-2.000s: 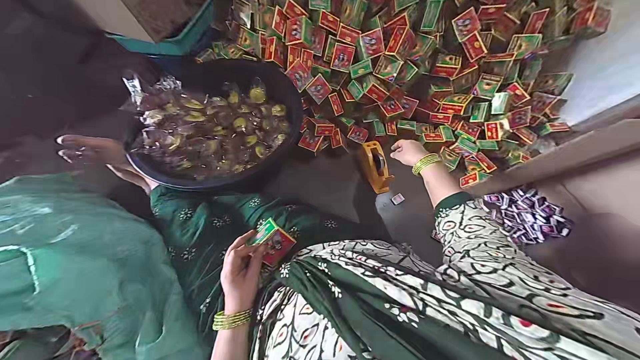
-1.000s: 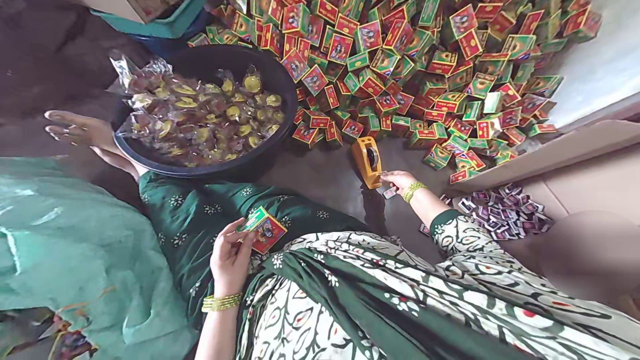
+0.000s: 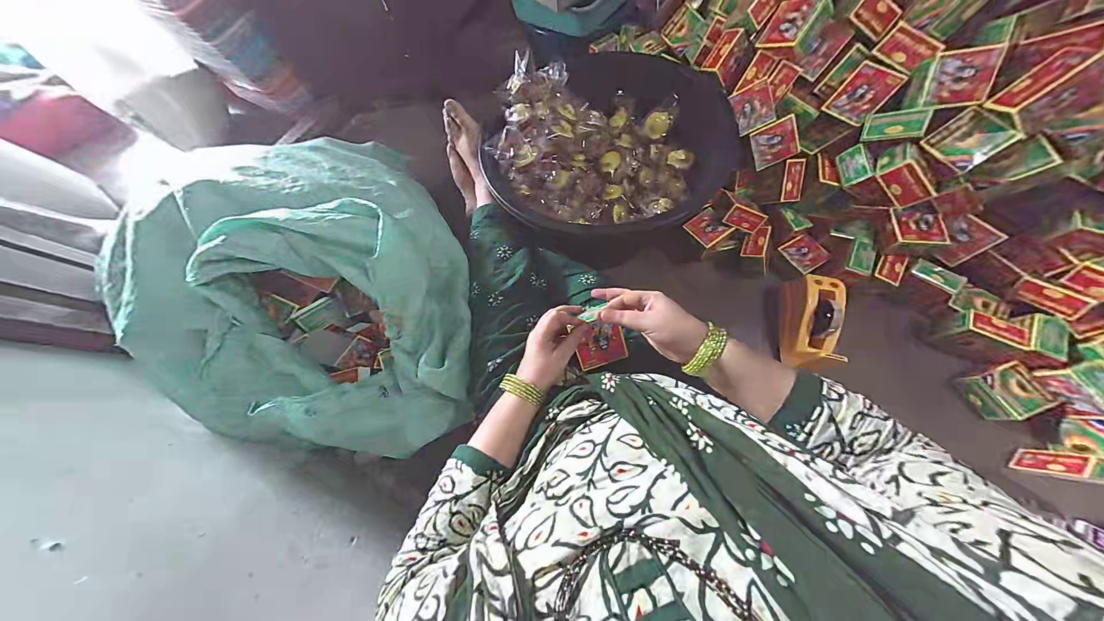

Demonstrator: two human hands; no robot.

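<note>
A small red and green printed box (image 3: 602, 347) is at my lap, between my two hands. My left hand (image 3: 554, 341) grips its upper left part with thumb and fingers. The fingertips of my right hand (image 3: 653, 319) touch the green top end of the box; whether they hold anything there cannot be told. To the right, on the floor, stands a yellow tape dispenser (image 3: 811, 323), with neither hand on it. Beyond my knees a black round tub (image 3: 716, 129) holds several clear-wrapped packets (image 3: 595, 164) with yellow parts.
A big green sack (image 3: 414, 345), its mouth folded back, stands at the left with printed boxes (image 3: 323, 315) inside. A large heap of red and green boxes (image 3: 906, 181) spreads over the floor at the right. A teal container (image 3: 573, 17) is behind the tub.
My right hand has moved from beside the yellow tape dispenser to the box in my left hand. The view has swung left, showing more of the green sack.
</note>
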